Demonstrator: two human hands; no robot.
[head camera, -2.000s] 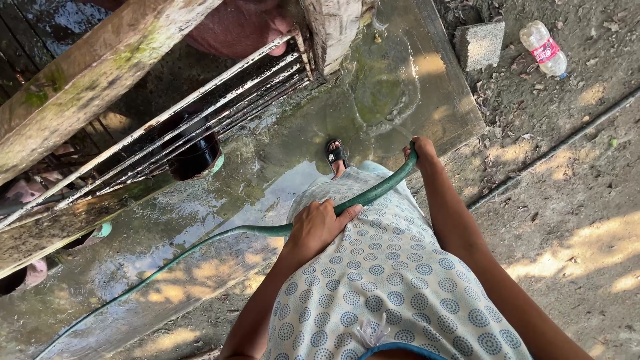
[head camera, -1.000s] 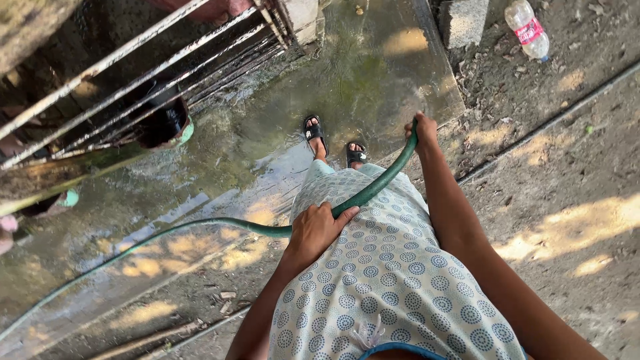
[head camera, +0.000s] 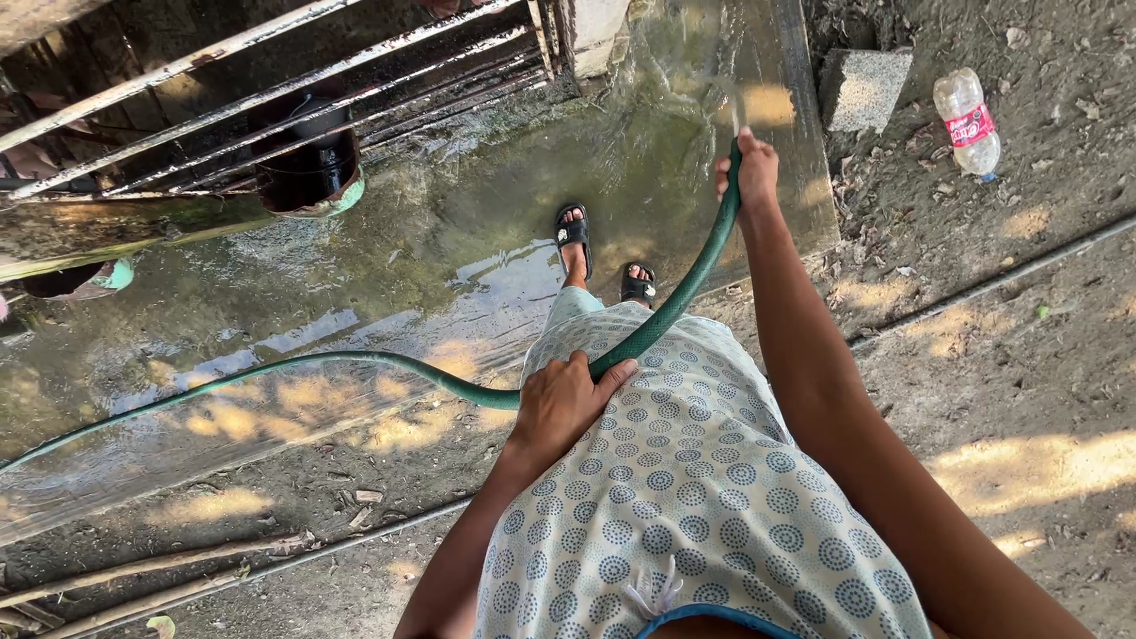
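A green garden hose (head camera: 679, 297) runs from the left edge, across the front of the patterned dress, and up to the upper right. My left hand (head camera: 564, 404) is wrapped around its middle at waist height. Near the hose's end, my right hand (head camera: 750, 173) grips it with the thumb close to the opening. Water (head camera: 732, 93) streams from that end onto the wet concrete slab (head camera: 426, 222). Both feet wear black slide sandals (head camera: 572, 232), one farther forward than the other.
Rusty metal bars (head camera: 293, 98) enclose a pen at upper left, with a dark container (head camera: 311, 169) at their base. A concrete block (head camera: 865, 89) and a plastic bottle (head camera: 967, 124) lie on dirt at upper right. A thin pipe (head camera: 994, 280) crosses the ground; sticks (head camera: 151, 564) lie lower left.
Both hands keep hold of the hose. The rear foot, hidden at first, has come into view beside the other. The view has shifted somewhat.
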